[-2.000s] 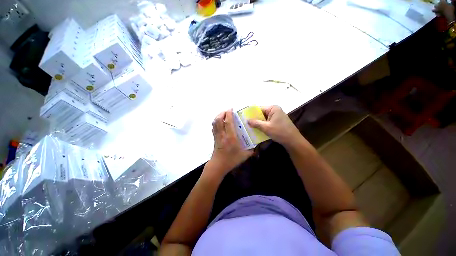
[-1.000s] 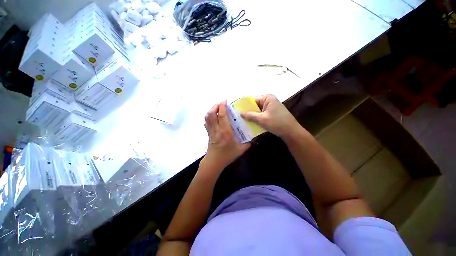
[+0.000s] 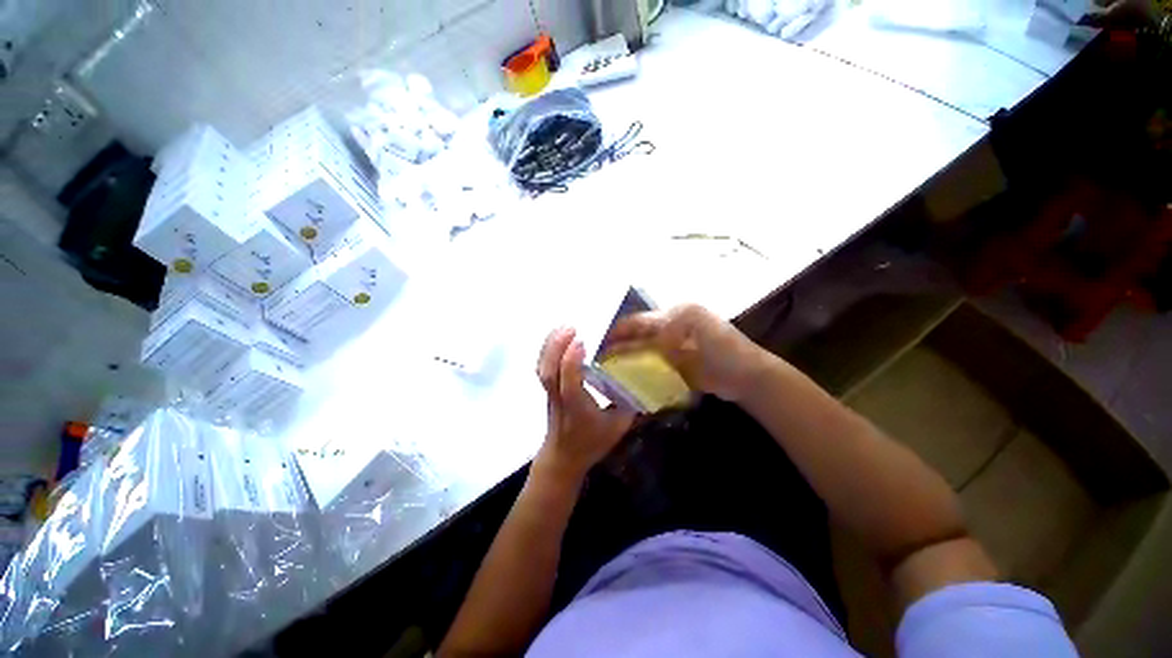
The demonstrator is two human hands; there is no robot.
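Observation:
My left hand (image 3: 575,401) holds a small white retail box (image 3: 609,386) at the bench's front edge, with its fingers along the left side. A yellow insert (image 3: 649,378) lies against the box on the side facing me. My right hand (image 3: 694,347) is at the upper right of the box; its fingers reach over the top of the yellow piece and are slightly blurred. A dark, pointed flap or opening (image 3: 627,309) shows above the fingers. Whether the right fingers grip the insert or only touch it is unclear.
Stacked white boxes (image 3: 302,206) stand back left. Wrapped boxes (image 3: 161,514) lie front left. A bag of black cables (image 3: 555,139), white units (image 3: 401,116) and a red-orange and yellow object (image 3: 528,67) lie along the wall. A thin yellow strip (image 3: 701,237) is mid-bench. An open brown carton (image 3: 1028,450) is at right.
The box has tilted and a dark flap or opening now shows at its top. My right hand has moved over the top of the yellow insert. The camera view has shifted.

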